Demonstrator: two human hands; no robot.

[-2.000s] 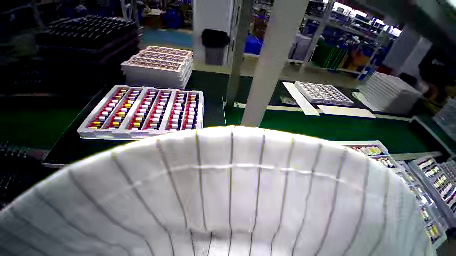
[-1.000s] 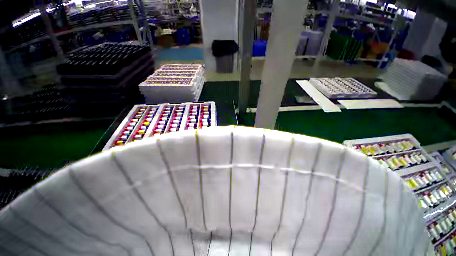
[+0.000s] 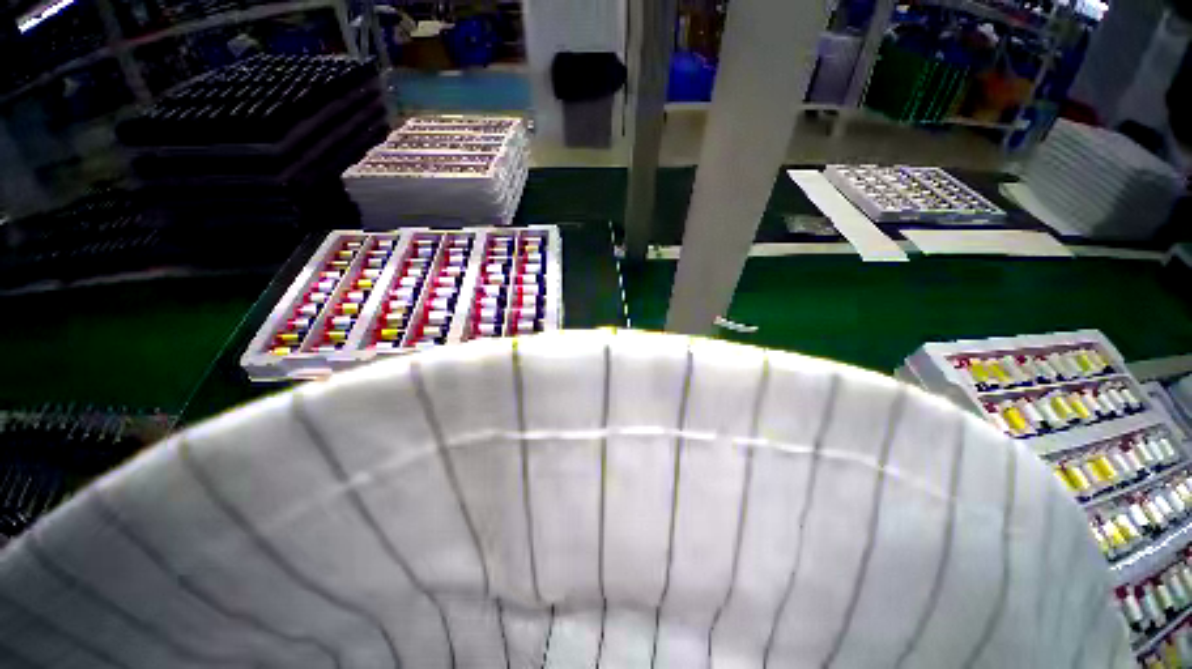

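A white insert tray (image 3: 405,356) lies left of centre, with small tubes (image 3: 435,290) in close rows, white with red, yellow and dark parts. Another filled white tray (image 3: 928,366) lies at the lower right, with white and yellow tubes in its channels. The cap brim cuts off the near edges of both trays. Neither my left hand nor my right hand is in view; the striped cap brim (image 3: 614,510) hides the lower middle.
Stacked filled trays (image 3: 438,199) stand behind the left tray, black trays (image 3: 248,144) at far left. A pale metal post (image 3: 739,170) rises from the green surface (image 3: 837,307). Across it lie a separate tray (image 3: 915,194), white strips (image 3: 987,243) and stacked white trays (image 3: 1098,180).
The view has shifted since the earlier frames. The lower-right tray shows more fully than two seconds ago. A small white piece shows beside the post's foot.
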